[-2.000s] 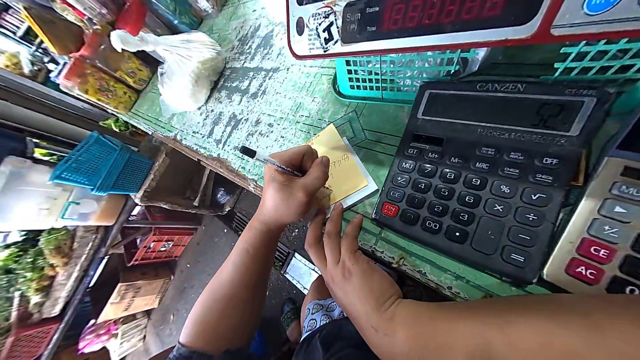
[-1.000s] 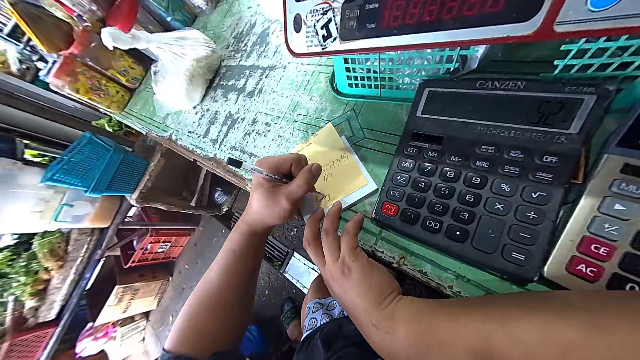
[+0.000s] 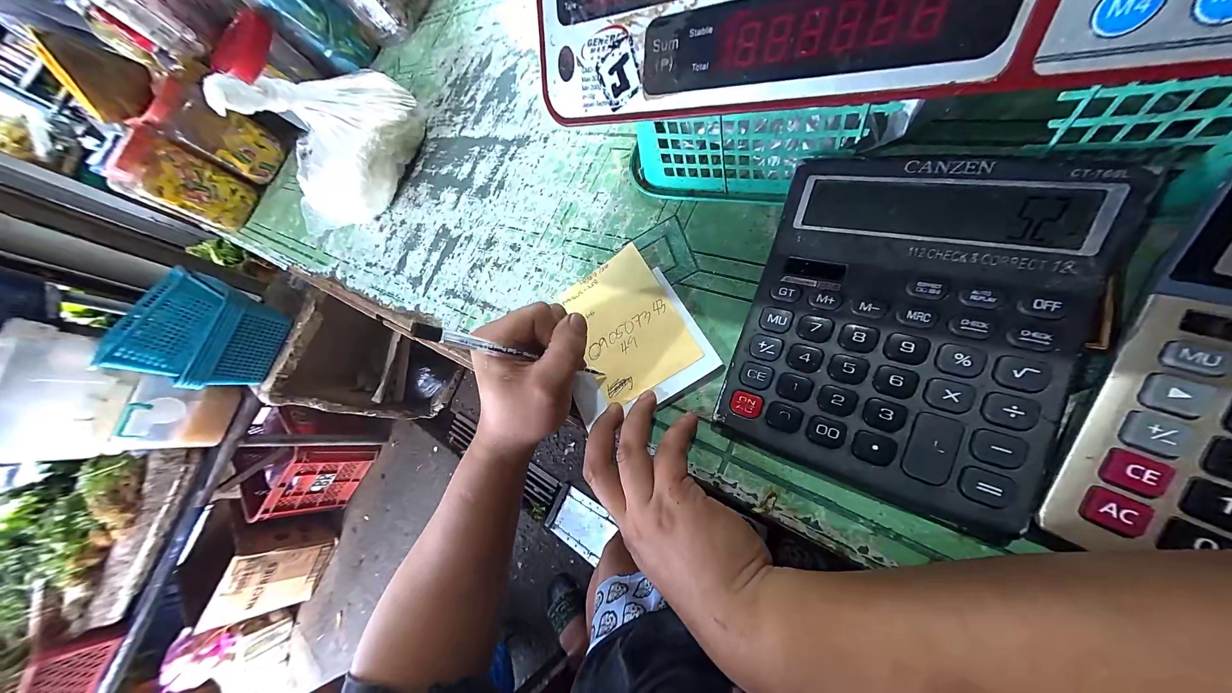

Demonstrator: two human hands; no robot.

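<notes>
My left hand grips a black-capped clear pen, its tip over the lower part of a yellow paper note that bears handwriting and a dark scribble. White paper shows beneath the note. Fingertips of my right hand rest at the note's lower edge, with fingers apart and the thumb hidden. Close by on the right lies a black desktop calculator, its display showing digits. A second calculator, gold-coloured, is partly in view at the right edge.
A digital scale stands above teal plastic baskets on the green counter. At the upper left are a knotted plastic bag of white contents and packaged goods. Blue baskets and a red crate lie beyond the counter edge.
My left hand and the pen have shifted left and down from the note, so more handwriting and the dark scribble show. My right hand stays near the note's lower edge.
</notes>
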